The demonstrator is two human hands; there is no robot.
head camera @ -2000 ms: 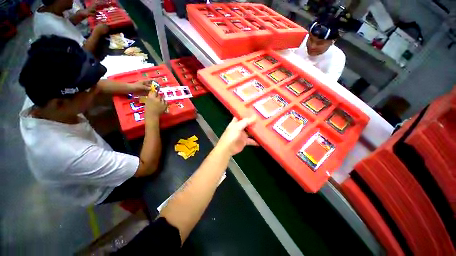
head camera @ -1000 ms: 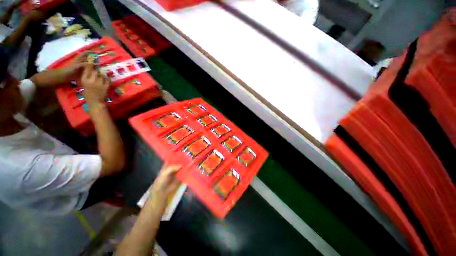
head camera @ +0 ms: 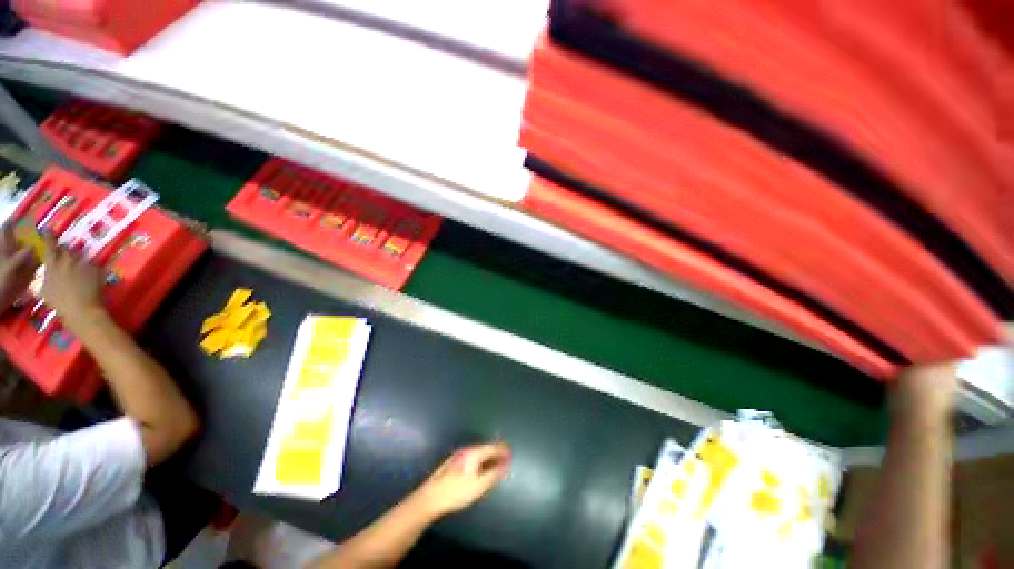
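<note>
A red tray with phone frames (head camera: 334, 220) lies on the green conveyor, left of centre. My left hand (head camera: 473, 476) is over the black bench, away from that tray, with loosely curled fingers and nothing seen in it. A tall stack of red trays (head camera: 734, 189) with dark bands fills the upper right. My right hand (head camera: 928, 389) is blurred at the stack's lower right corner and appears to grip it; its fingers are mostly hidden. A white liner strip with yellow adhesive pieces (head camera: 315, 406) lies on the bench left of my left hand.
White sheets with yellow pieces (head camera: 767, 495) are heaped at the lower right. Yellow scraps (head camera: 236, 325) lie on the bench. At left, a person's arm (head camera: 128, 361) works over a red tray (head camera: 145, 250). The raised white shelf (head camera: 334, 83) runs behind the conveyor.
The tray my left hand held is now lying on the conveyor, released. The view has swung right and down. My right hand has come into view at the stack.
</note>
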